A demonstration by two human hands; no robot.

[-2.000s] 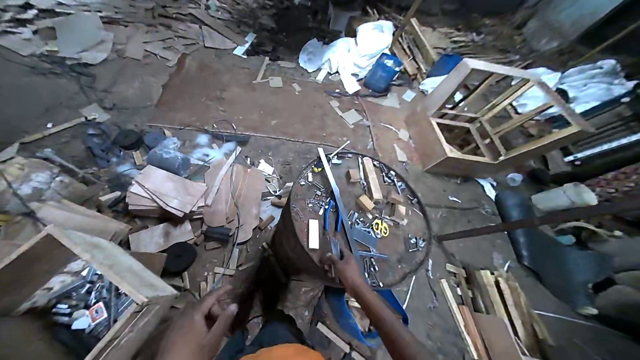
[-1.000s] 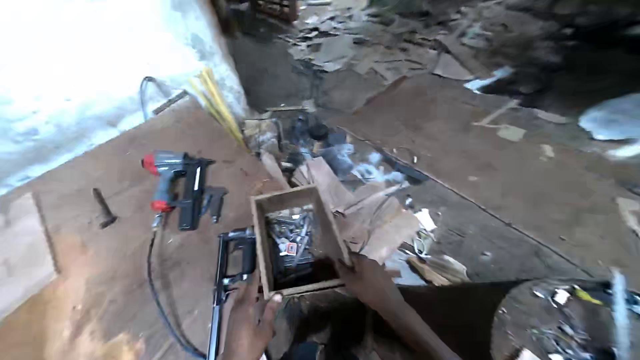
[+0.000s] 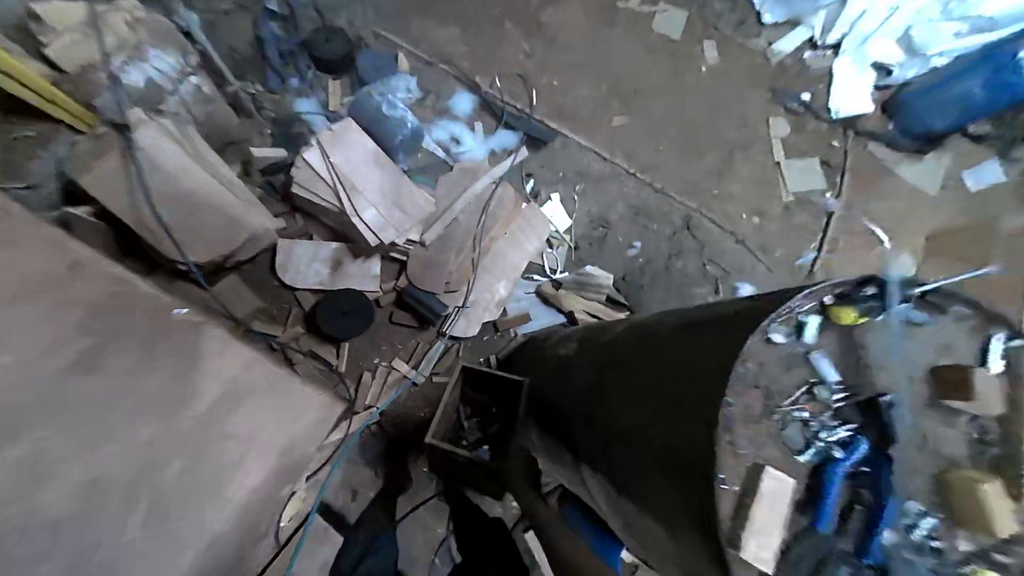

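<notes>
A small open wooden box (image 3: 478,416) with small dark items inside is low down, between the bench and a large dark drum. My right hand (image 3: 522,472) is at the box's near right side, closed on it as far as the shadow shows, its forearm reaching in from below. A dark shape left of the box may be my left hand or a foot; I cannot tell which. On the drum's round top (image 3: 752,392) lie metal fittings (image 3: 816,420), a blue-handled tool (image 3: 840,480) and wood blocks (image 3: 768,518).
The brown bench top (image 3: 144,400) fills the left. Beyond it, thin wood sheets (image 3: 364,184), a black roll (image 3: 344,314) and offcuts litter the floor. A light-blue hose (image 3: 352,448) runs beside the bench. White sheeting (image 3: 856,56) and a blue container (image 3: 960,92) stand at upper right.
The wooden box, held in both hands at the bench a second ago, is now low beside the drum. The view has swung right, and the nail guns on the bench are out of sight.
</notes>
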